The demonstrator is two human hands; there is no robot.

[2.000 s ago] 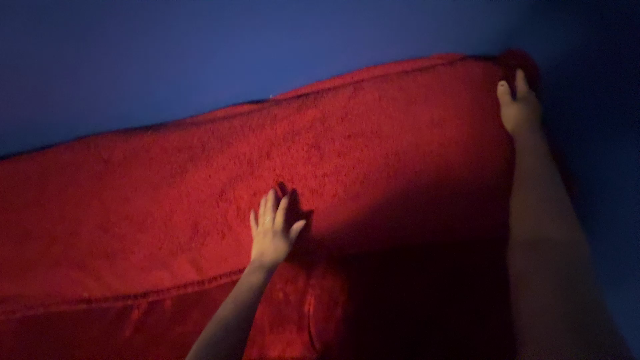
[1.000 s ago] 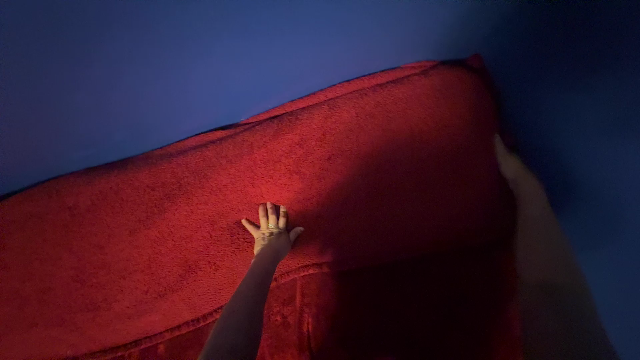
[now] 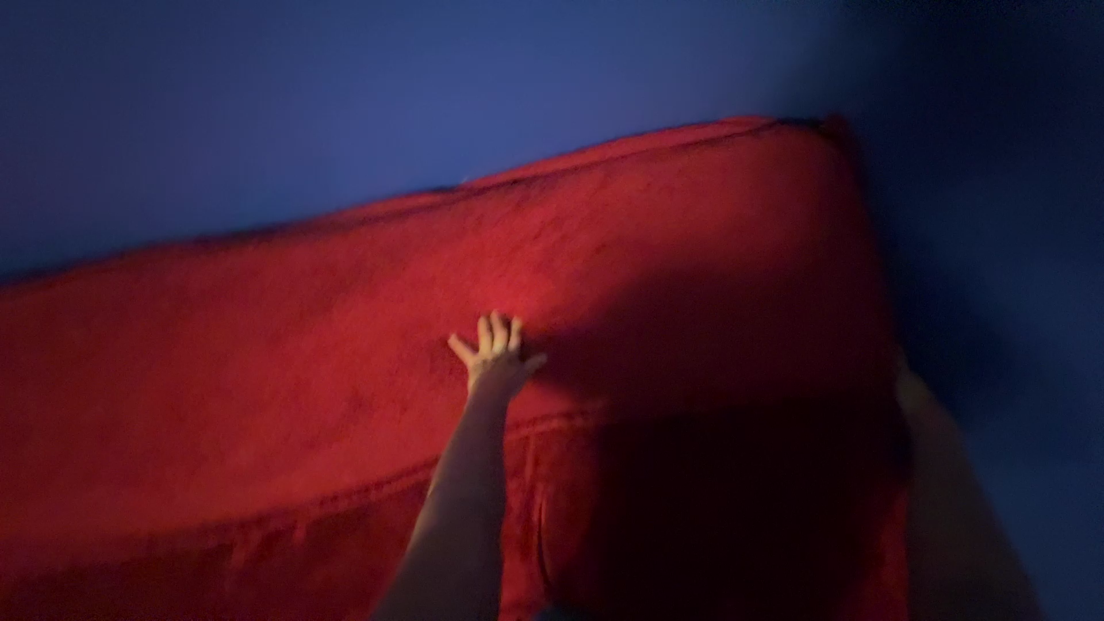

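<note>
A red plush cloth [image 3: 345, 345] stretches across the view, with a hemmed edge running over smoother red fabric [image 3: 345, 543] below. My left hand [image 3: 498, 349] lies palm down near the middle of the cloth, fingers spread, holding nothing. At the cloth's right side is my right hand [image 3: 912, 392], dim and blurred; its fingers are hidden at or behind the edge, so whether it grips the fabric cannot be told.
A blue wall-like surface [image 3: 345, 103] borders the cloth along its far side and on the right. The far right corner of the cloth meets a dark area. A broad shadow falls over the right part of the fabric.
My right hand, at the far right corner two seconds ago, has come down along the right edge toward me. My left hand remains spread on the cloth.
</note>
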